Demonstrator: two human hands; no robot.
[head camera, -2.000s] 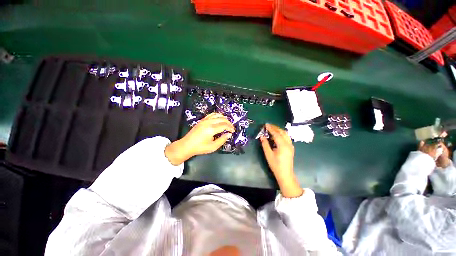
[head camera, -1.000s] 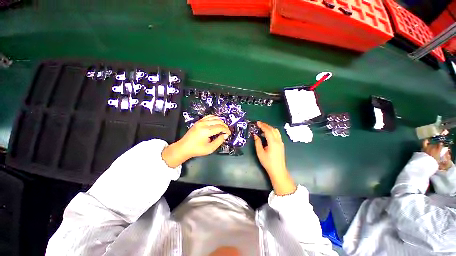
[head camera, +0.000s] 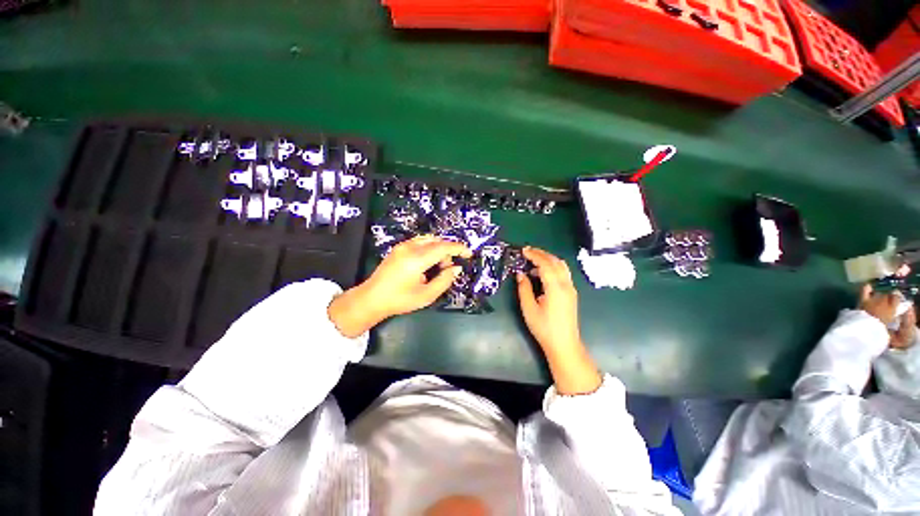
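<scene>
A loose heap of small silver and black metal parts lies on the green bench in front of me. My left hand is at the heap's near left side, thumb and index finger close to its parts; whether it grips one cannot be told. My right hand is at the heap's right side, its fingertips around a small dark part. A black tray lies left of the heap, with silver-white paired parts in rows in its far right pockets.
A black box with white paper and a red-stemmed tool stands right of the heap, near a white wipe. Further right are small round parts and another black box. Orange-red trays are stacked beyond. A neighbouring person's hands show at right.
My right hand has moved left to the heap's edge with the small part. My left hand has shifted slightly, and its thumb and index finger are now further apart.
</scene>
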